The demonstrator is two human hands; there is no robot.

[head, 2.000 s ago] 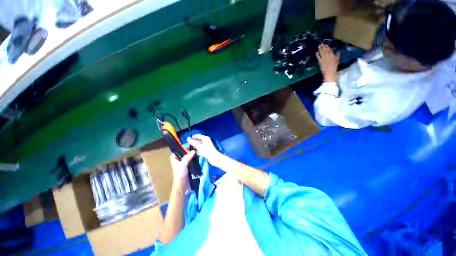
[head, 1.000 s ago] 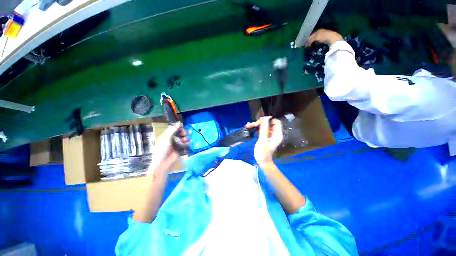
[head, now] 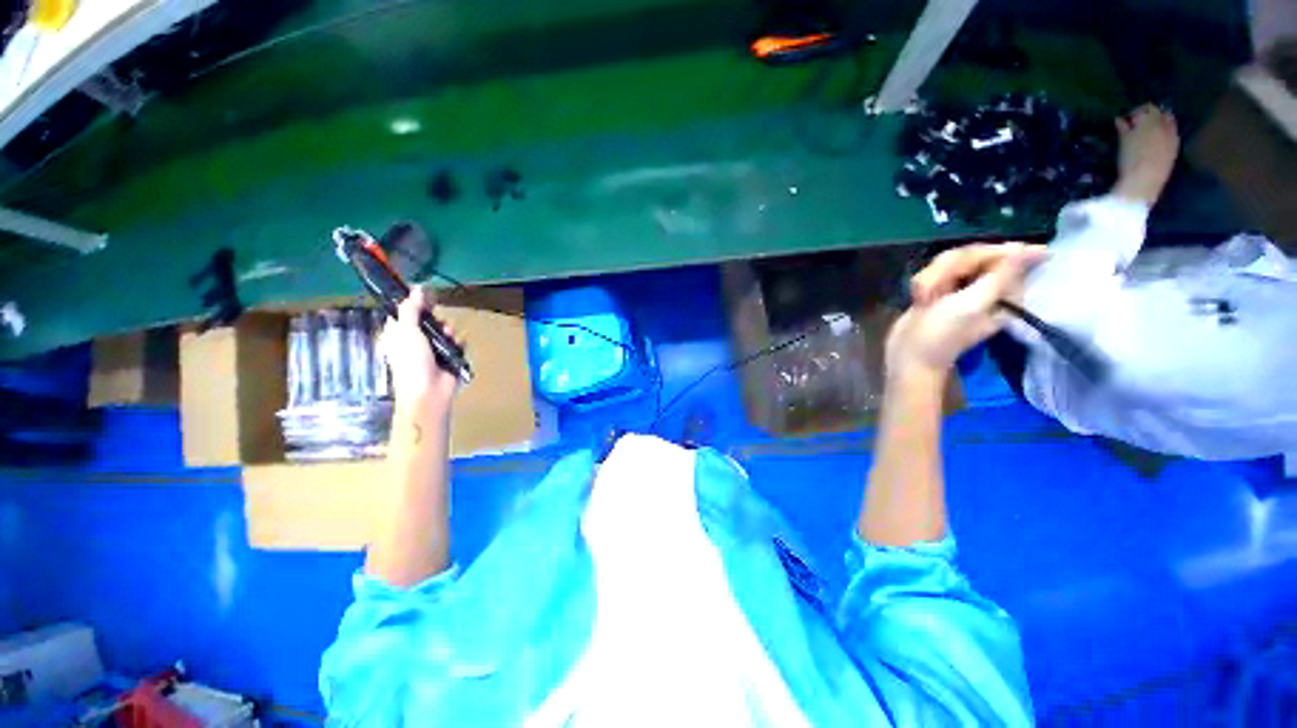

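My left hand [head: 415,353] is closed around a black electric screwdriver with an orange section [head: 373,265]. The tool slants, its tip up and left, partly over the dark round screw dish [head: 413,250]. A thin black cord [head: 569,329] trails from near the tool and sags towards my body, then a line rises towards my right side. My right hand [head: 956,302] is raised at the right with bent fingers on a dark, thin, blurred thing, likely part of the cord, which sticks out towards the other worker's sleeve.
The green bench [head: 612,213] holds small black parts [head: 505,185], another orange-black screwdriver [head: 797,46] and a black cable heap [head: 996,157]. Below are a carton of silvery bags [head: 214,413], a blue stool [head: 580,349] and a carton with clear bags [head: 747,341]. A white-sleeved person [head: 1181,356] works at right.
My hands have moved from close together to wide apart. My left hand carried the screwdriver left, near the dish. My right hand moved far right, and the cord stretched out between them.
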